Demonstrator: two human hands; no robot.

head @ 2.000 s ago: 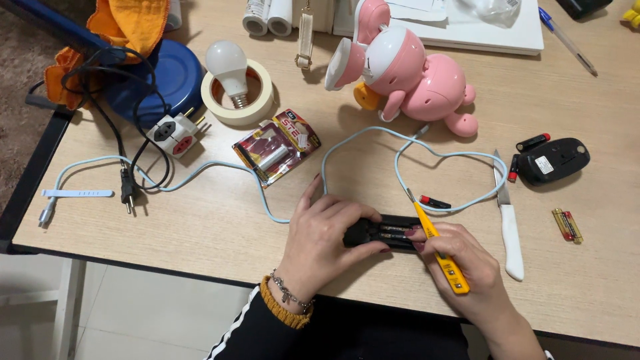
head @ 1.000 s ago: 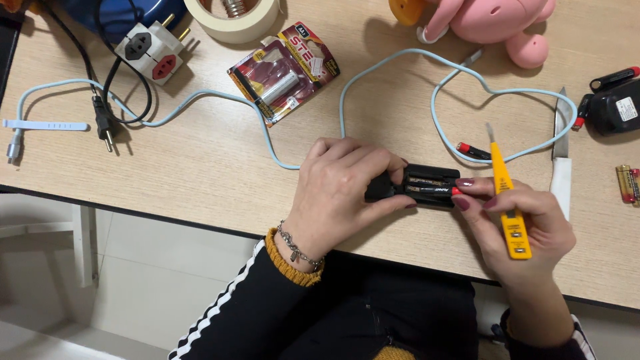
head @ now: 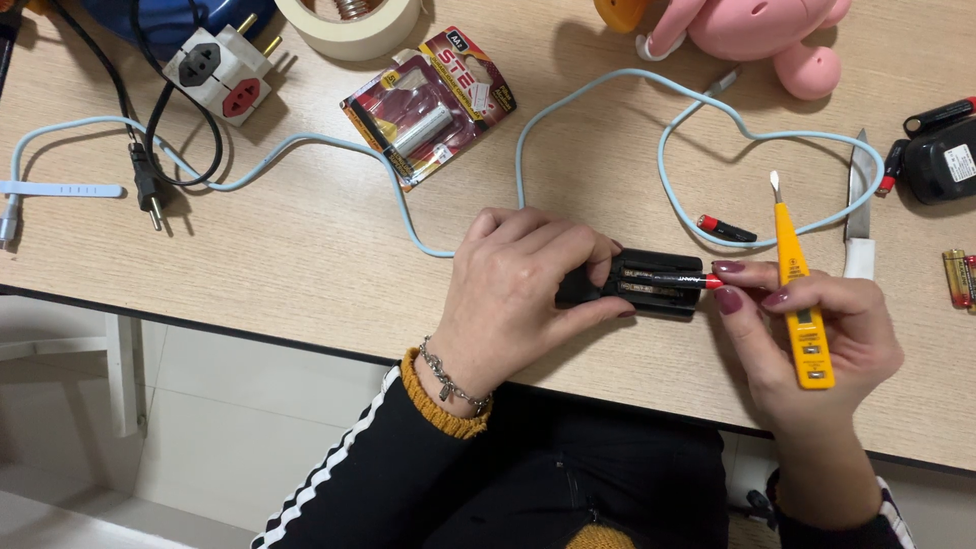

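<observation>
My left hand (head: 526, 290) is closed around the left end of a black battery-powered device (head: 671, 306), whose open compartment shows battery cells. A black and red battery (head: 675, 280) lies over that compartment, and my right hand (head: 823, 328) pinches its red end between thumb and index finger. The same hand holds a yellow tester screwdriver (head: 793, 267), its flat tip pointing away from me. Just beyond, a loose black and red battery (head: 726, 229) lies beside the light blue cable (head: 663, 164).
A knife (head: 860, 206) lies right of my right hand, near a black computer mouse (head: 945, 162) and gold batteries (head: 957, 278). Battery packaging (head: 431, 107), a plug adapter (head: 221, 72), masking tape (head: 351, 34), a black power plug (head: 145, 179) and a pink toy (head: 755, 27) stand farther back.
A black and red battery now shows plainly at the compartment, its red end in my right fingers. The tester has tilted more upright in my right hand. The view has moved closer.
</observation>
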